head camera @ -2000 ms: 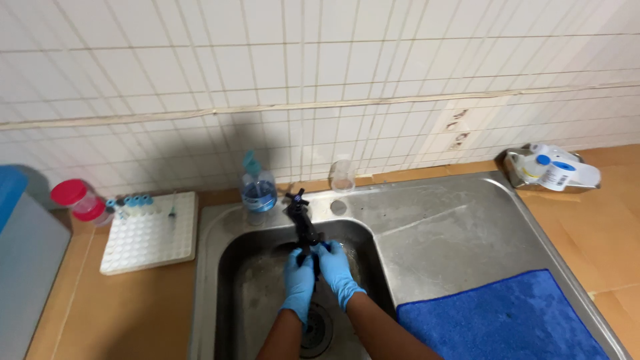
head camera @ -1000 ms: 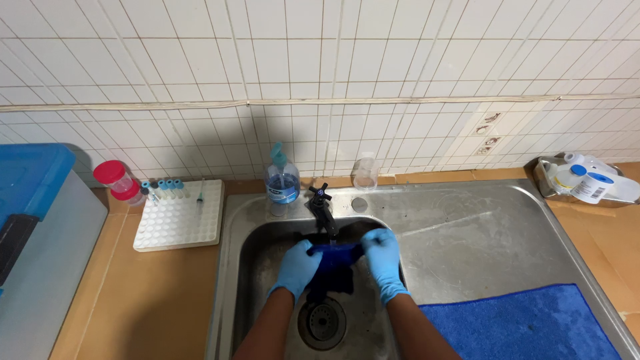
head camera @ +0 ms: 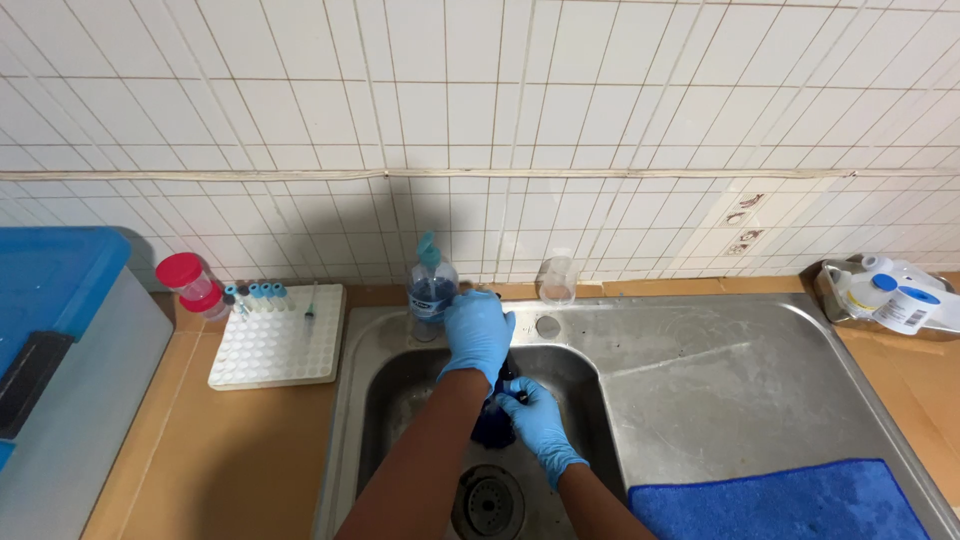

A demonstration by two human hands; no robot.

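Note:
Both of my hands wear light blue gloves over the steel sink basin (head camera: 397, 394). My left hand (head camera: 478, 330) reaches up to the black tap behind the basin and covers its top; whether its fingers grip the handle is hidden. My right hand (head camera: 536, 420) is lower, below the spout, and pinches a wet dark blue cloth (head camera: 493, 426) that hangs over the basin floor. Just below the cloth lies the round drain strainer (head camera: 488, 506). A clear pump bottle of blue liquid (head camera: 433, 291) stands beside my left hand, at the sink's back edge.
Right of the tap stands a clear plastic cup (head camera: 559, 281). A blue towel (head camera: 780, 501) lies on the drainboard (head camera: 705, 397). To the left are a white tube rack (head camera: 274, 352), red-lidded containers (head camera: 196, 283) and a blue-lidded bin (head camera: 75, 390). A metal tray (head camera: 829, 289) holds bottles at the far right.
My left hand has moved from the cloth up to the tap. One second ago both hands held the cloth spread between them; now it hangs bunched from my right hand.

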